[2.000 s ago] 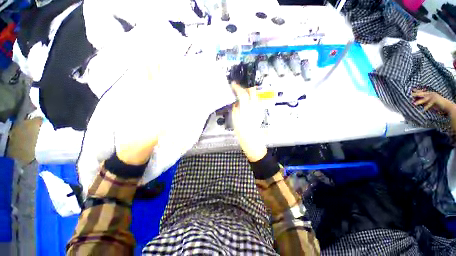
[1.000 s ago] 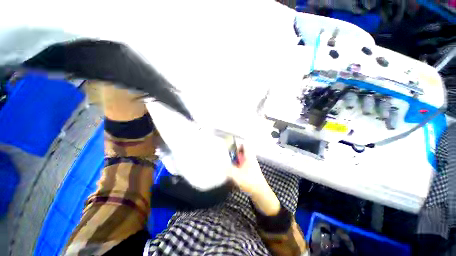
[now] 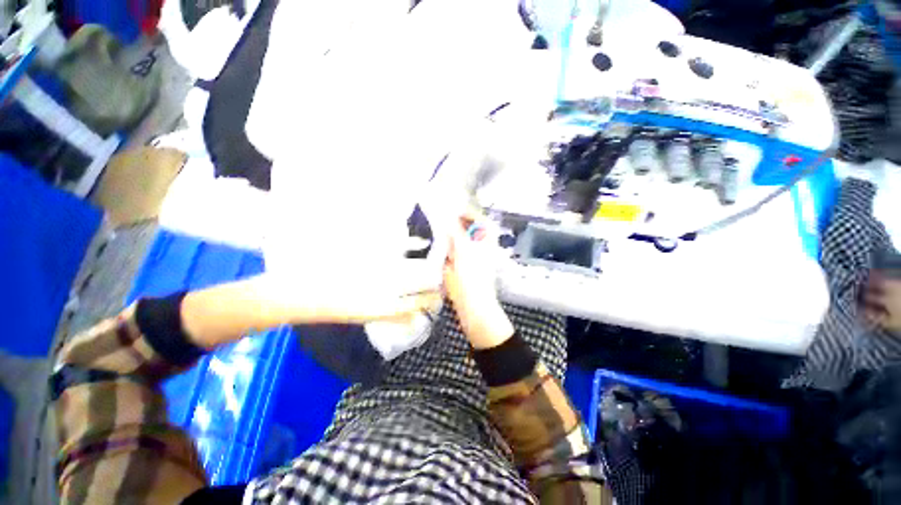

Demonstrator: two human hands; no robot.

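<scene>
A large white cloth with black patches [image 3: 346, 128] covers the left of the machine table and hangs over its front edge. My left hand [image 3: 400, 302] is at the cloth's lower edge in front of me, its fingers pinching it. My right hand [image 3: 469, 266] is close beside it, holding the cloth edge, with a small dark and red item [image 3: 475, 233] at its fingers. The overlock machine [image 3: 692, 138] stands to the right of the cloth, its needle area [image 3: 583, 168] dark and clear of my hands. Overexposure hides the cloth's folds.
A blue crate [image 3: 237, 395] stands below left and another blue crate [image 3: 682, 404] is under the table. Checked cloth [image 3: 852, 237] lies at the right, with another person's hand [image 3: 879, 296] on it. A grey-green heap [image 3: 109, 79] is at the upper left.
The view has swung back left. My left hand has moved right to meet my right hand at the cloth edge. The cloth lies lower and flatter than one second ago.
</scene>
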